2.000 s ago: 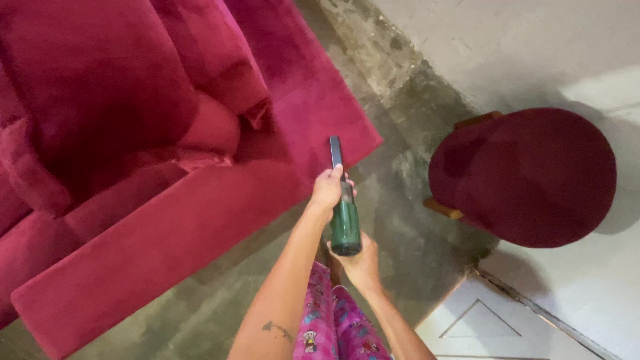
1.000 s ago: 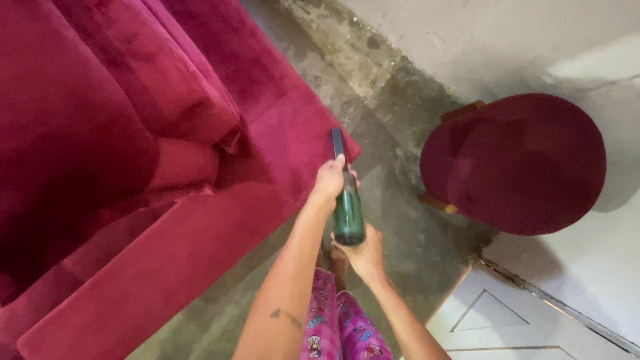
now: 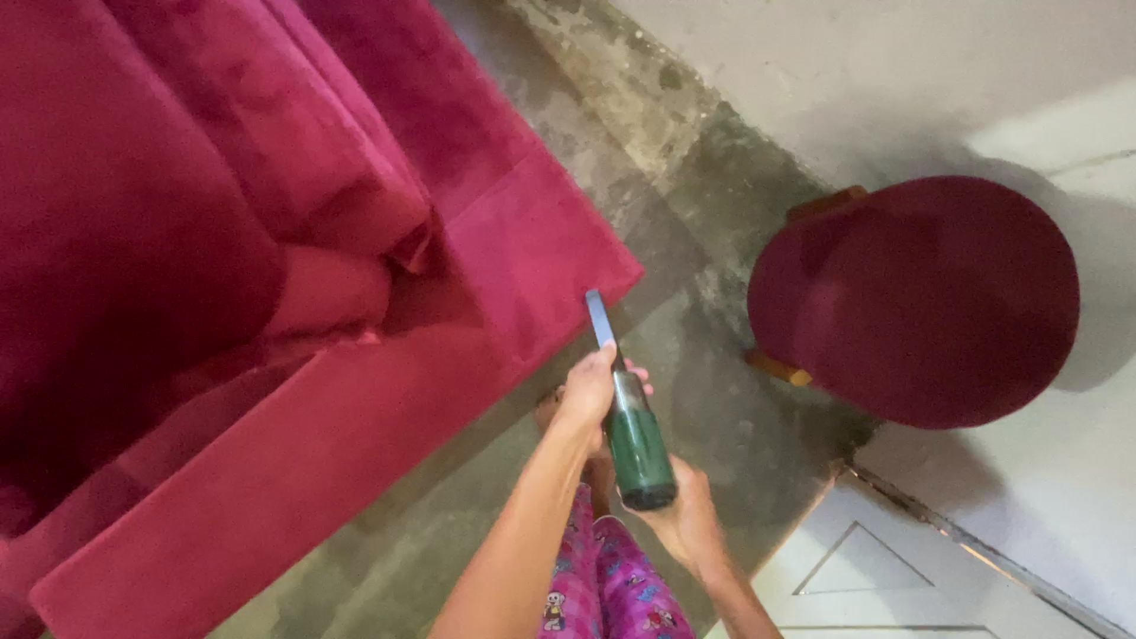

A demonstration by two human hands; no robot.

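Note:
Between my two hands is a handheld vacuum cleaner [image 3: 643, 444] with a green clear body and a flat dark nozzle that points away from me. My left hand [image 3: 589, 389] is closed around its narrow upper part, by the nozzle. At the base, my right hand [image 3: 683, 510] supports the lower right side of the body; its fingers are partly hidden behind it. The nozzle tip overlaps the corner of a red velvet sofa [image 3: 550, 257] in view; whether it touches the fabric I cannot tell.
A dark red rounded stool [image 3: 923, 302] with wooden legs stands at the right. The worn concrete floor [image 3: 390, 541] runs between it and the sofa. A white panelled door [image 3: 861, 568] is at the lower right, beside a pale wall [image 3: 843, 71]. My feet are below the vacuum.
The nozzle, dark before, now looks paler and bluish. Both hands keep their hold. The view has shifted slightly.

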